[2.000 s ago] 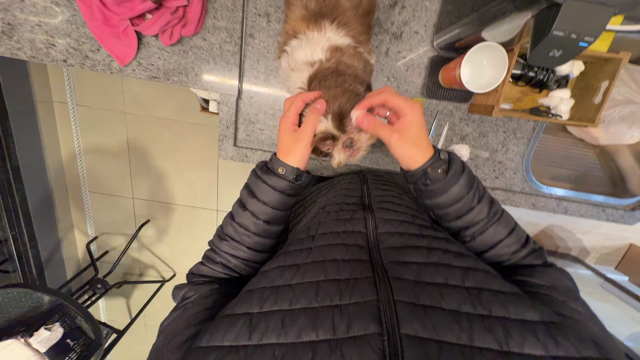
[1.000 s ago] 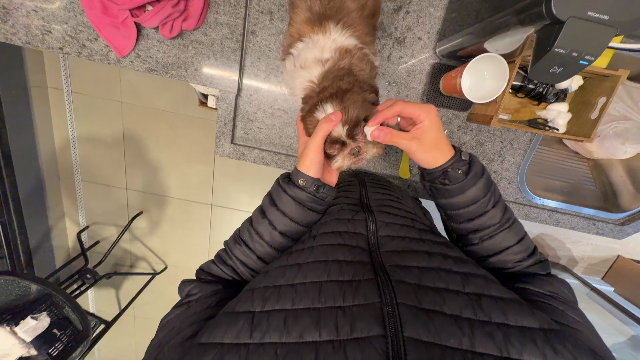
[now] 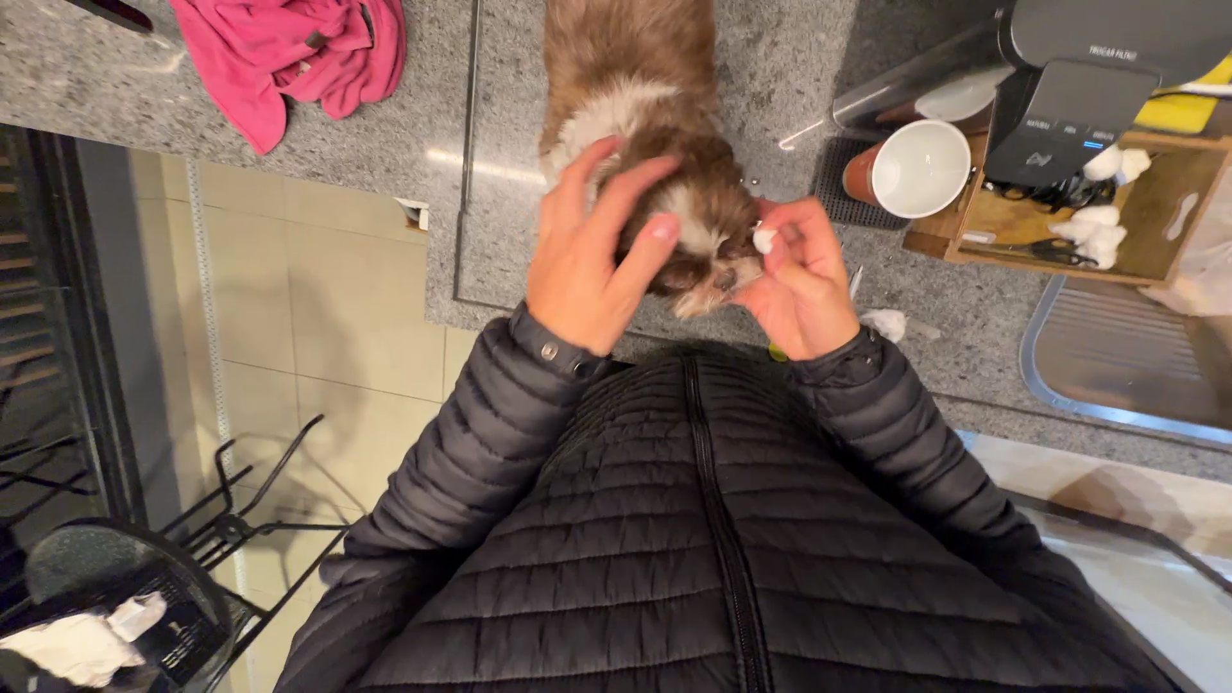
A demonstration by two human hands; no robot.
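Note:
A small brown and white long-haired dog (image 3: pixel 630 58) is on the grey granite counter, its head at the front edge. Spread over one side of its head is my left hand (image 3: pixel 597 241), fingers apart, the thumb near the brow. My right hand (image 3: pixel 799 279) pinches a small white cotton ball (image 3: pixel 765 239) between thumb and finger, close beside the dog's eye and muzzle. Another white cotton piece (image 3: pixel 884 324) lies on the counter right of my right wrist.
A pink cloth (image 3: pixel 308 58) lies at the upper left. On the right are a cup (image 3: pixel 922 169), a black water dispenser (image 3: pixel 1078 115), a wooden box (image 3: pixel 1039 250) holding cotton balls and dark items, and a steel sink (image 3: pixel 1126 356). A black metal rack (image 3: pixel 231 527) stands lower left.
My left hand has shifted from the side of the dog's head to spread over its top. The dog's head is turned differently. The cotton ball is still in my right hand.

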